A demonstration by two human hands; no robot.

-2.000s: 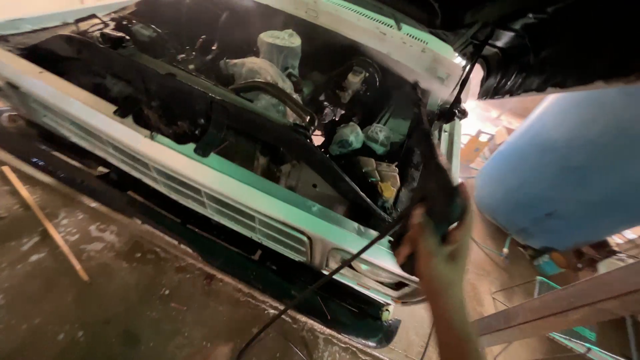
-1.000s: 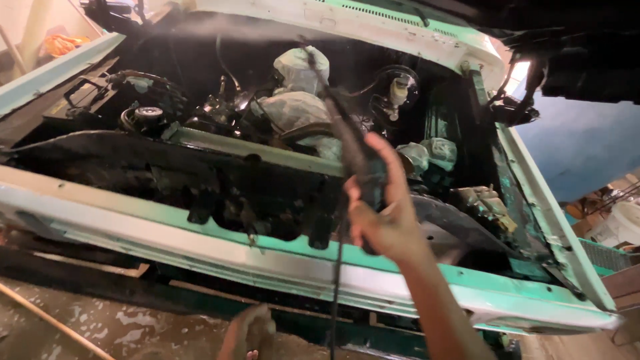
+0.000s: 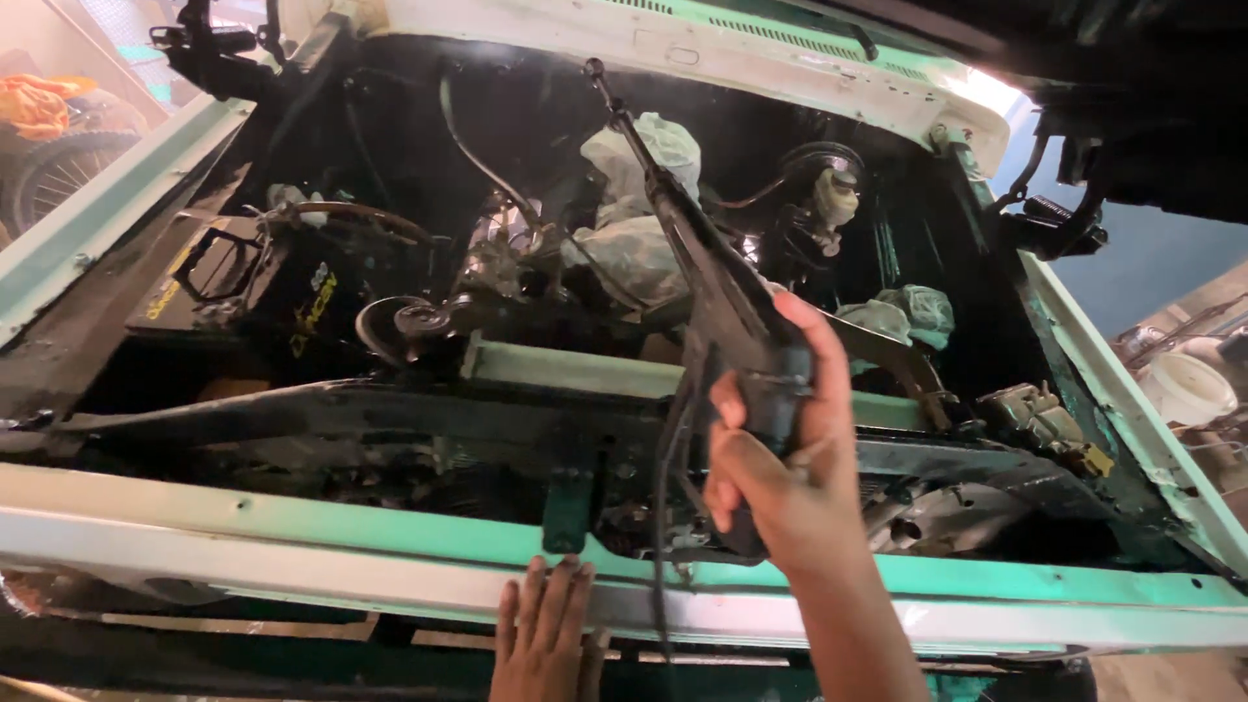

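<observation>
My right hand (image 3: 790, 439) grips the handle of a black pressure-washer spray gun (image 3: 717, 283), whose thin nozzle points up and away over the open engine bay. A black hose hangs from the gun past the front edge. My left hand (image 3: 546, 624) rests with its fingers flat on the pale front panel (image 3: 390, 546) of the car and holds nothing. Beyond the gun, plastic bags (image 3: 643, 166) cover engine parts, and smaller bagged parts (image 3: 902, 314) sit to the right. A faint mist shows near the firewall.
A car battery (image 3: 244, 283) stands at the bay's left, and a brake booster with a reservoir (image 3: 836, 195) is at the back right. The dark raised hood (image 3: 1160, 97) overhangs the upper right. Outside the fenders are a bicycle wheel (image 3: 73, 180) and a white bucket (image 3: 1185, 385).
The view has swung left and nearer to the bay. My left hand, low in the frame a second ago, now lies on the front panel. The spray gun stays in my right hand.
</observation>
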